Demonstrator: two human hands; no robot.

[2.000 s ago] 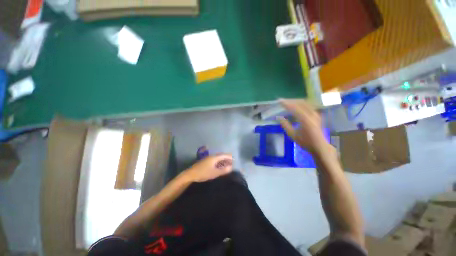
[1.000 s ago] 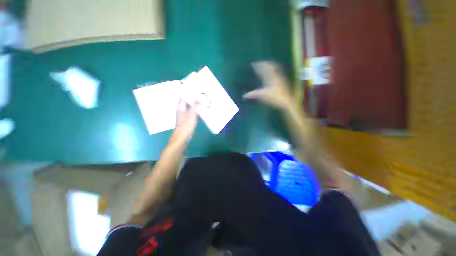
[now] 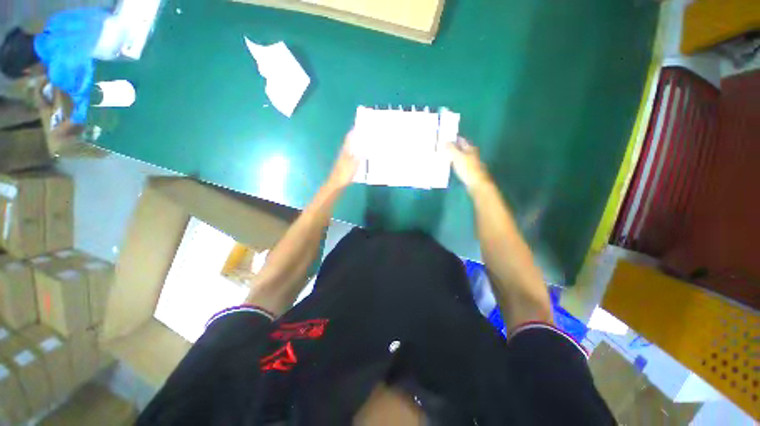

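Note:
A row of white retail boxes (image 3: 402, 148), grouped into one block, stands on the green bench (image 3: 533, 150) in front of me. Small hang tabs stick up along its far edge. My left hand (image 3: 348, 160) presses on the block's left end. My right hand (image 3: 467, 161) presses on its right end. The fingers are partly hidden behind the ends. The open shipping carton (image 3: 154, 250) is below the bench edge at the left, with white boxes (image 3: 193, 274) inside.
Loose white paper (image 3: 283, 75) lies beyond the block. A flat tan cardboard sheet (image 3: 375, 15) is at the far side. The red conveyor (image 3: 725, 166) and perforated guard (image 3: 683, 320) are at the right. A person in blue (image 3: 71, 50) and stacked cartons (image 3: 37, 212) are at the left.
The white boxes now stand together as one longer block. My right hand has come in from the conveyor side onto its right end; my left hand holds the left end.

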